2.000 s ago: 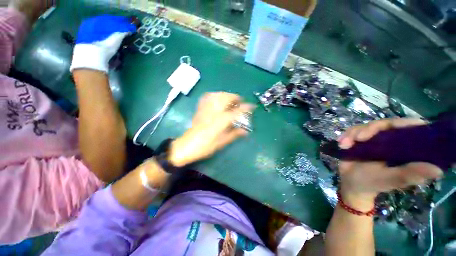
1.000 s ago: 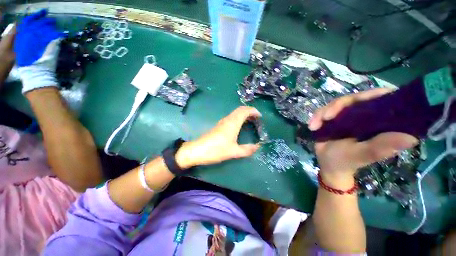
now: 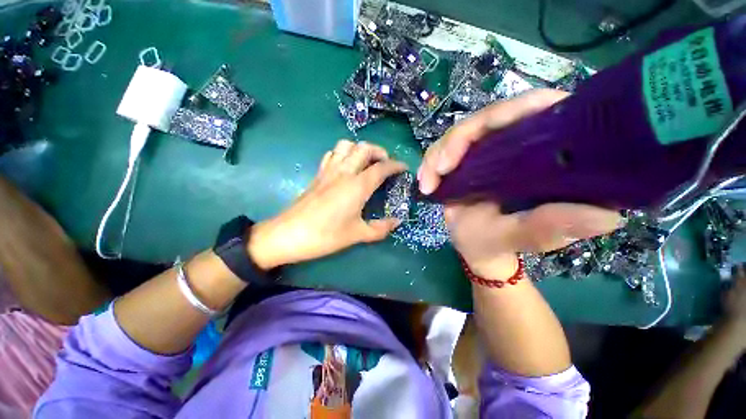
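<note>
My left hand (image 3: 323, 204) is bare and holds a small speckled circuit board module (image 3: 399, 196) between thumb and fingers, low over the bench. My right hand (image 3: 499, 188) grips a large dark purple electric screwdriver (image 3: 564, 151) with a green label. The screwdriver's dark nose points at the module's right side; whether the tip touches it cannot be told. A patch of tiny screws (image 3: 427, 231) lies just right of and below the module, partly under the screwdriver.
A pile of modules (image 3: 401, 74) lies beyond my hands, another (image 3: 601, 258) below the screwdriver. Two modules (image 3: 204, 127) lie beside a white adapter (image 3: 151, 96) with a cable. A blue-and-white box (image 3: 317, 18) stands at the back. Neighbours' arms (image 3: 41, 245) show at both sides.
The view has shifted. My left hand first set down modules by the adapter, then came to the screws with one module. The screwdriver has come in close to that module.
</note>
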